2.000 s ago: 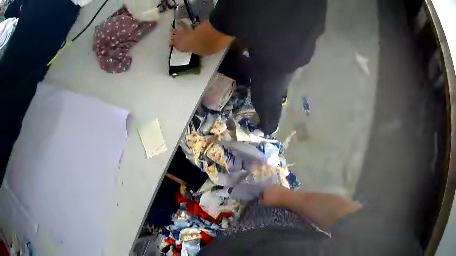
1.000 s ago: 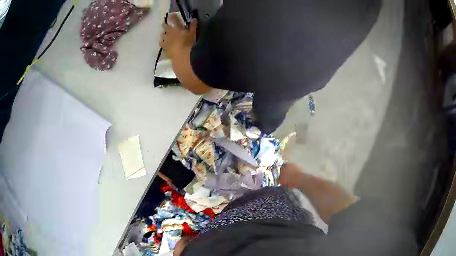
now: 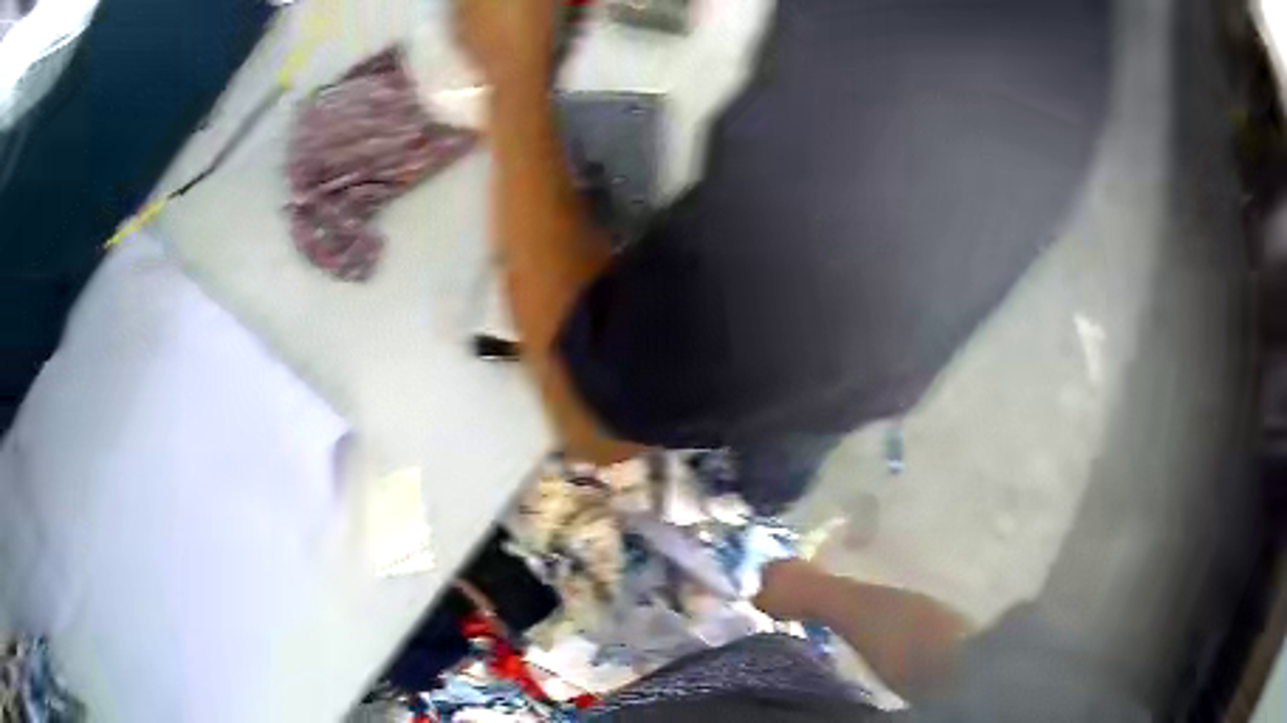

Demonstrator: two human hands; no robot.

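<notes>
A loose heap of fabric scraps point(image 3: 607, 551), cream floral, blue-white and pale, lies on the floor beside the table edge, with red pieces point(image 3: 501, 657) lower down. My right hand point(image 3: 793, 590) reaches down at the heap's right side. It is blurred, and whether its fingers grip a scrap cannot be told. A dark speckled cloth point(image 3: 748, 678) shows below the heap, close to me. My left hand is not in view.
Another person point(image 3: 875, 212) in dark clothing leans over the white table point(image 3: 424, 325), arm stretched across it. On the table are a maroon dotted cloth point(image 3: 360, 156), a large white sheet point(image 3: 184, 480), a cream card point(image 3: 400, 523) and a cable point(image 3: 212, 177). Grey floor point(image 3: 974, 494) lies right.
The view has shifted, so the table and heap sit lower in the picture. The other person's arm now reaches further up over the table. My right hand stays beside the scraps.
</notes>
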